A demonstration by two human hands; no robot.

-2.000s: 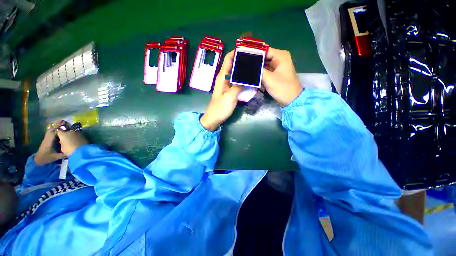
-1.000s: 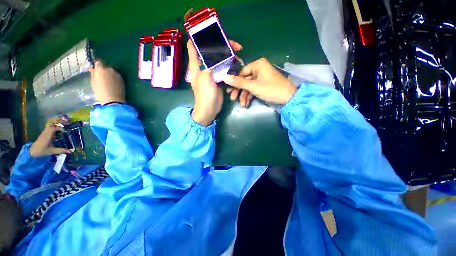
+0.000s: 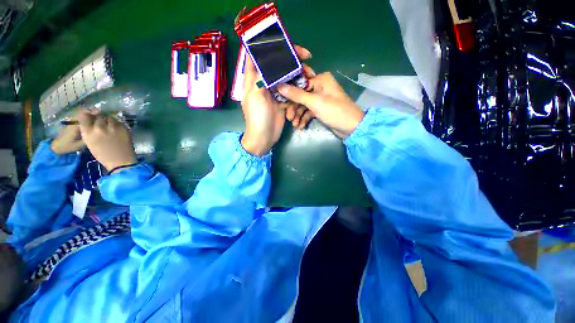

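My left hand [image 3: 261,120] holds a red-rimmed phone housing [image 3: 252,22] tilted to the left, with a dark display module [image 3: 273,54] with a white border lying over its face. My right hand [image 3: 325,104] is at the lower end of the display, with its thumb and fingers on a small part there that is too small to make out. Stacked red-rimmed housings [image 3: 203,79] with white faces lie to the left on the green bench. Another housing [image 3: 238,76] is partly hidden behind my left hand.
A glossy black blister tray [image 3: 504,126] stands at the right, with a red part [image 3: 464,36] at its near edge. A white sheet [image 3: 394,91] lies beside it. A neighbouring worker's hands [image 3: 104,139] are at the left, near a pale gridded tray [image 3: 77,85].
The held housing has moved up and left and tilted. My right hand has shifted from its side to the display's lower end. The neighbour's hands have moved.
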